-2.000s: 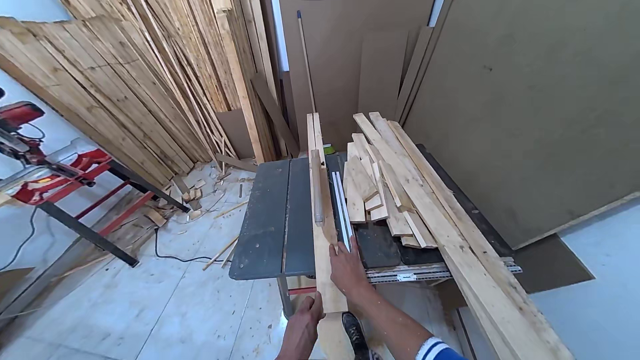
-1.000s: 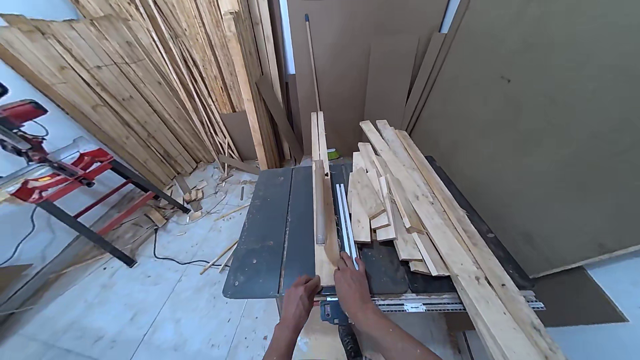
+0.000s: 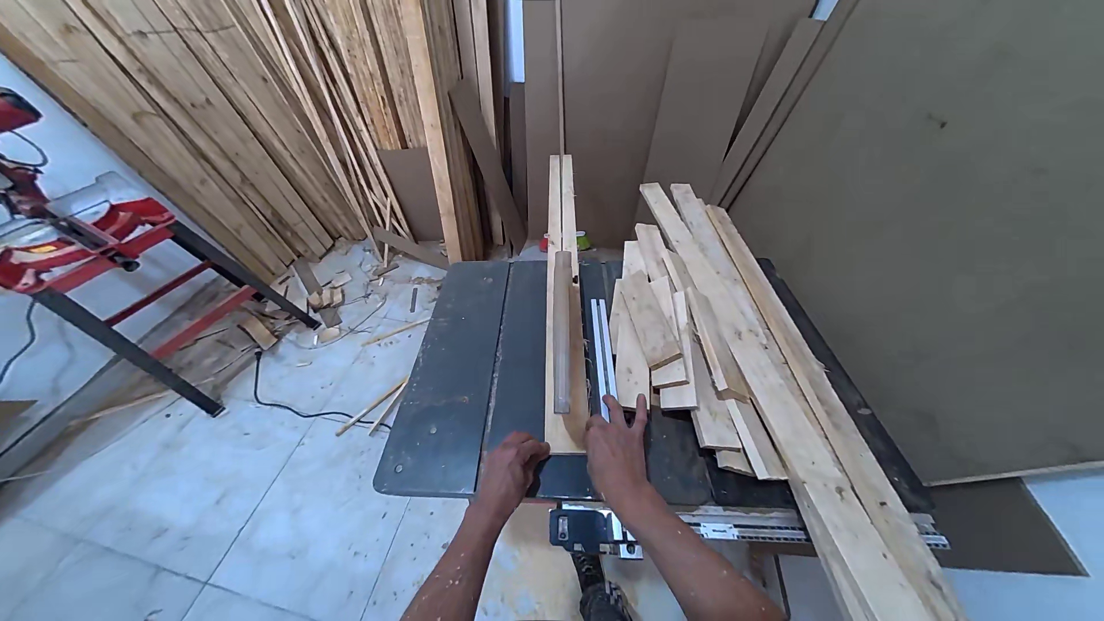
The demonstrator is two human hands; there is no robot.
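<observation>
A wooden board [image 3: 566,438] lies lengthwise on a table saw's dark top [image 3: 448,388], its far part split into two strips beyond the clear blade guard [image 3: 562,332]. My left hand [image 3: 511,470] grips the board's near left corner, fingers bent. At the board's near right edge is my right hand [image 3: 619,440], fingers spread over the end of the metal rip fence [image 3: 603,345]; whether it grips the board I cannot tell. The blade is hidden under the guard.
Short offcuts [image 3: 651,319] and long planks [image 3: 776,379] are piled on the table's right side, the planks overhanging its front. A red miter saw stand [image 3: 129,250] stands left. A black cord [image 3: 302,412] and wood scraps lie on the floor. Boards lean on the back wall.
The board has moved forward, away from me, along the fence, and both hands have moved forward with it. More of its split far part extends beyond the guard.
</observation>
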